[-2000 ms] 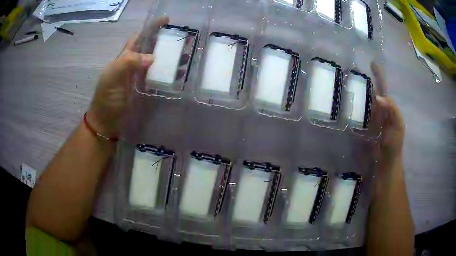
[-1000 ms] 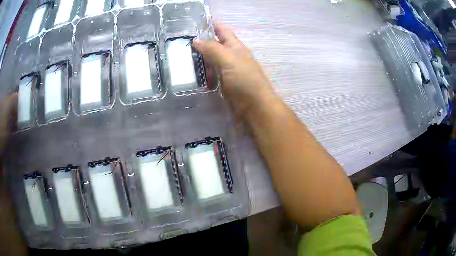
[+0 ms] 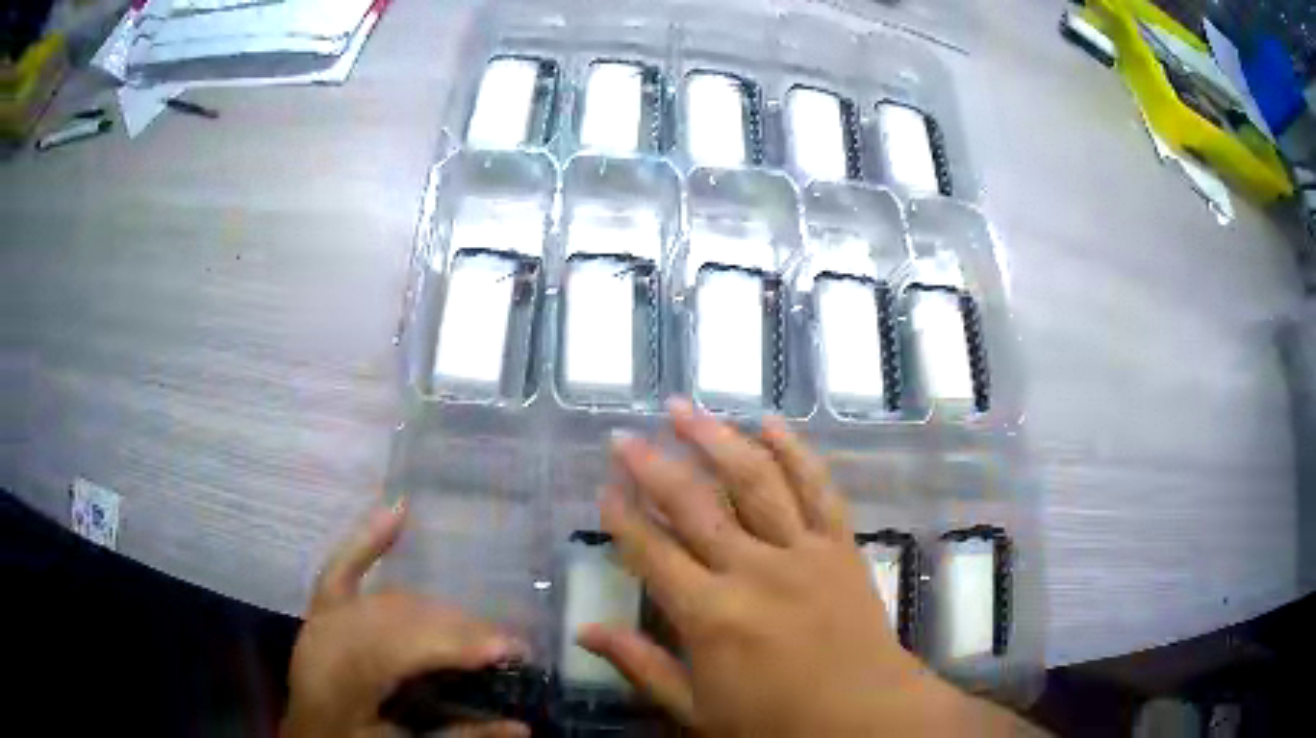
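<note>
A clear blister tray [image 3: 476,461] lies on the pale wood-grain table. It holds rows of white packs [image 3: 606,325] with black edge strips, and the near row is partly covered by my hands. My right hand [image 3: 751,577] is palm down over the near row, fingers spread, holding nothing visible. My left hand [image 3: 390,649] is at the tray's near left corner, thumb raised and fingers bent over a dark patch. Whether it grips the tray or a pack there cannot be told.
Papers [image 3: 253,43] with a red-edged board lie at the back left, with a pen [image 3: 72,130] near them. A yellow bin [image 3: 1191,101] with papers stands at the back right. A small printed label [image 3: 95,512] is at the table's left edge.
The tray was held up by both hands and swung left; now it lies flat on the table. My right hand has left its right side and moved over the near row.
</note>
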